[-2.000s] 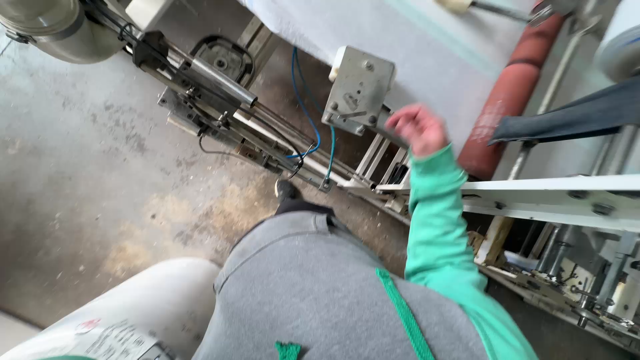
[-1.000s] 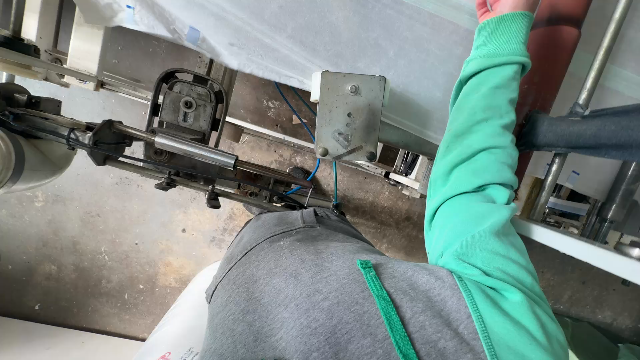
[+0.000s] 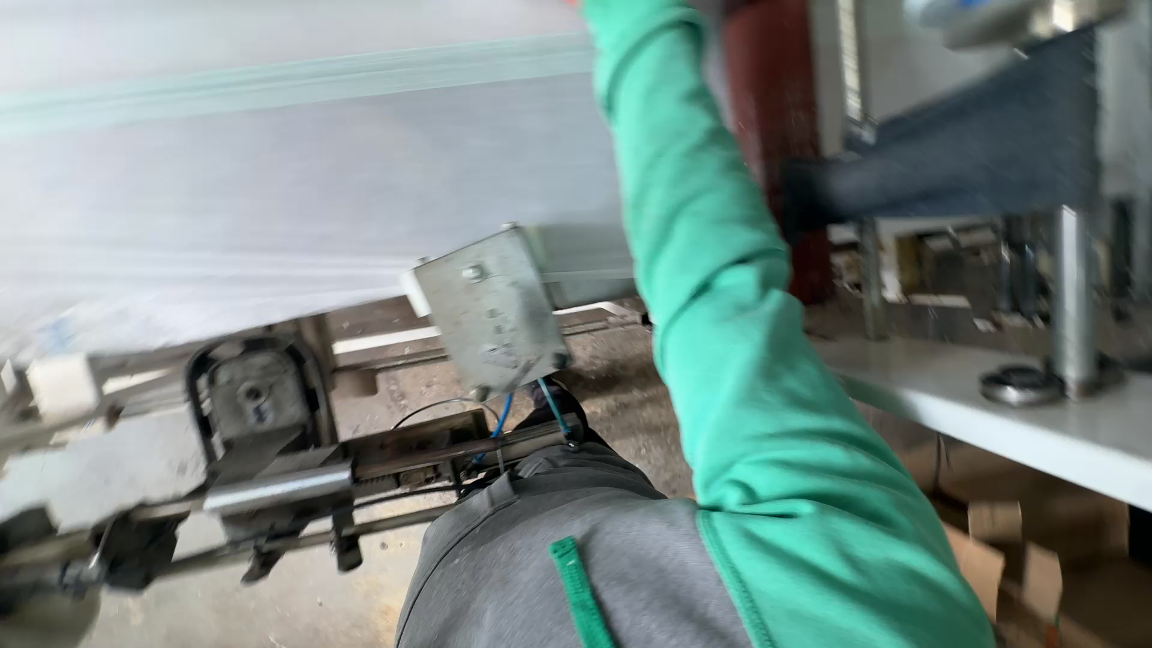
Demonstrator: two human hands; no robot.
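Observation:
My right arm, in a green sleeve point(image 3: 720, 270), stretches up over white film-like sheeting point(image 3: 360, 180) that has a pale green stripe. The hand lies beyond the top edge, so what it touches or holds is hidden. Left of the forearm is a metal box-like machine part point(image 3: 490, 310) with bolts and a blue tube point(image 3: 504, 416) below it. A dark red roller point(image 3: 778, 135) stands just right of the sleeve. My left hand does not show anywhere. The picture is blurred by motion.
Metal rails with a clamp-like bracket point(image 3: 279, 486) run across the lower left, close to my waist. On the right are a white machine ledge point(image 3: 990, 414), an upright metal post point(image 3: 1074, 301) and a dark cloth-like strip point(image 3: 963, 153). Cardboard pieces point(image 3: 976, 558) lie below the ledge.
My right hand, seen beside the metal box two seconds ago, has moved up and out over the sheeting, past the top edge. The view has shifted considerably.

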